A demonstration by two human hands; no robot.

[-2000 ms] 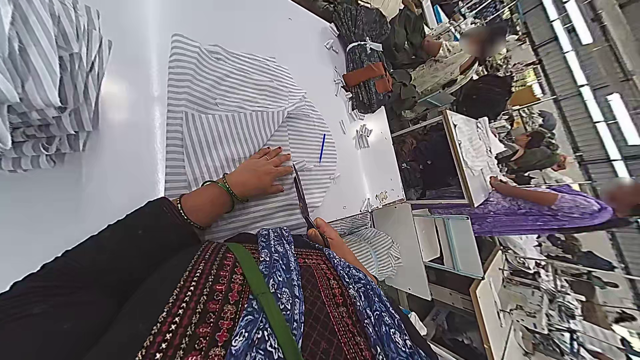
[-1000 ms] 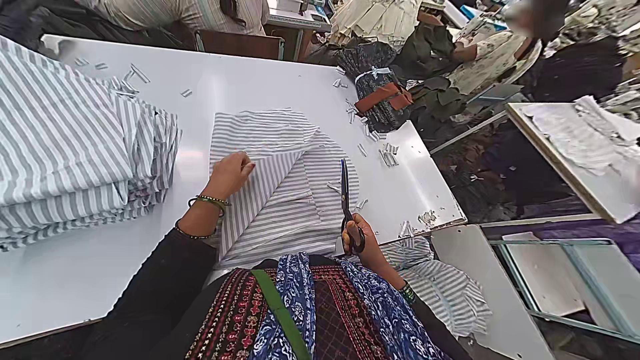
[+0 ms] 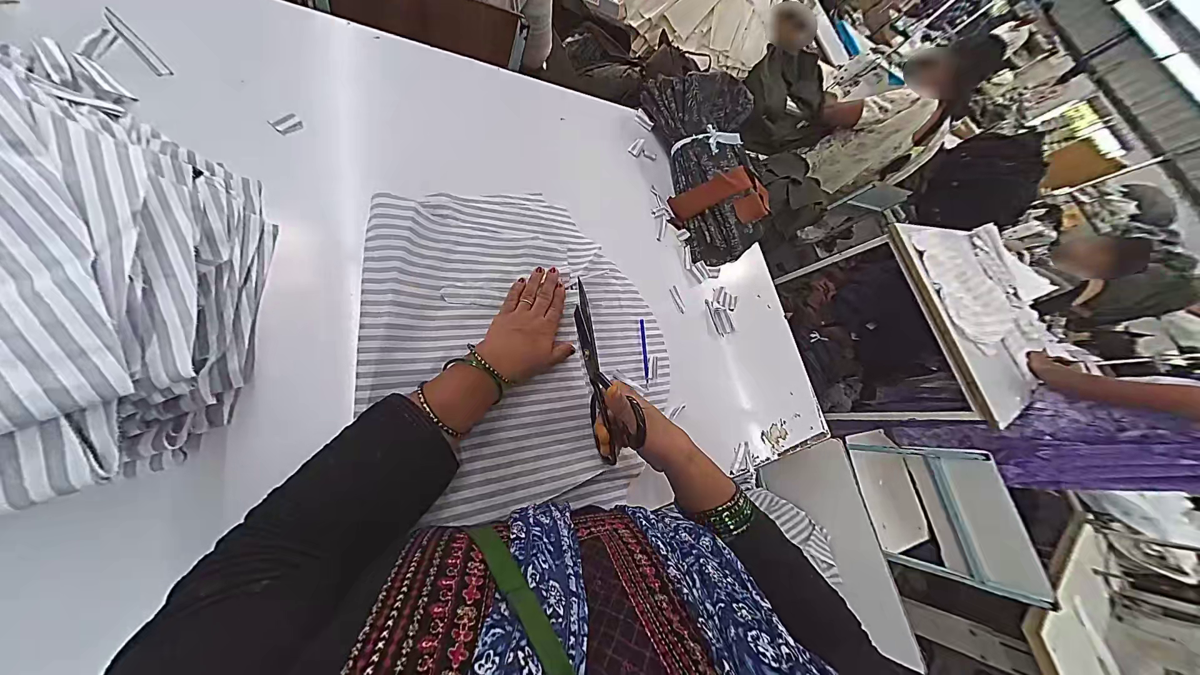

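Note:
Grey-and-white striped fabric pieces (image 3: 469, 234) lie on the white tabletop in front of me. My left hand (image 3: 528, 328) rests flat on them, palm down, fingers nearly together and pointing away from me. Just to its right, my right hand (image 3: 637, 422) holds black-handled scissors (image 3: 586, 328) by the finger loops, the long dark blades pointing away over the fabric. The blades look nearly closed; whether cloth is between them cannot be told. A blue pen-like stick (image 3: 644, 349) lies on the fabric right of the scissors.
A tall pile of striped fabric (image 3: 141, 281) stands at the left. A tied bundle of dark patterned cloth (image 3: 698, 112) with a rust-coloured strip (image 3: 708, 194) lies at the back right. Small striped scraps (image 3: 720, 311) dot the white table (image 3: 450, 122). Co-workers sit beyond its right edge.
My left hand has gone from a raised fabric edge at the left to lying flat near the scissors. That fold has been laid down. My right hand still holds the scissors. The view has shifted.

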